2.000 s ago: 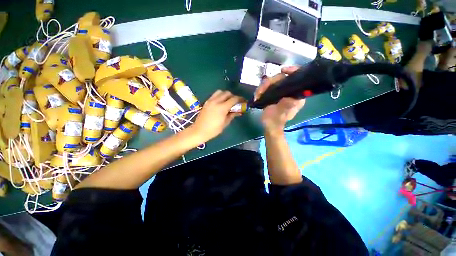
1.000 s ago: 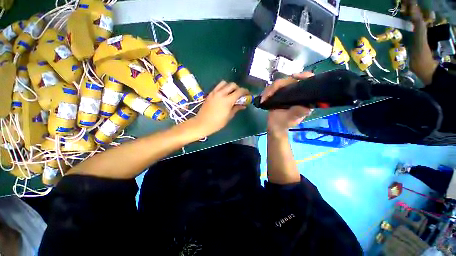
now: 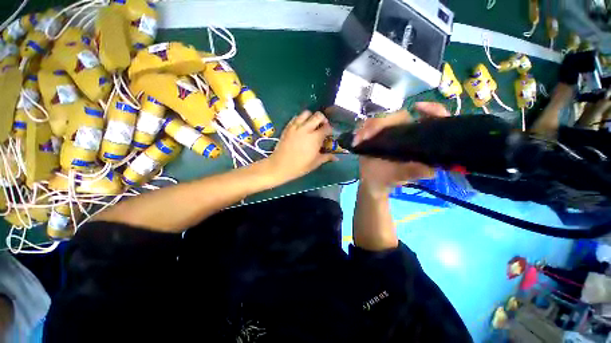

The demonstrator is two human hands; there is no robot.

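Note:
My left hand holds a small yellow unit over the green bench; the fingers cover most of it. My right hand grips the thick black electric screwdriver, which lies roughly level and points left. Its tip is at the end of the yellow unit; whether they touch is hard to tell. A small red light shows on the screwdriver. The screw feeder, a grey-white box with a dark open top, stands just beyond my right hand.
A large pile of yellow units with white cords covers the bench's left side. Several units lie spaced out right of the feeder. Another person's arm is at the far right. A blue stool stands below the bench edge.
The screwdriver appears larger and extends further right, its cable now lower. The yellow unit is more covered by my left fingers. The view has shifted slightly, and the other person's arm has moved.

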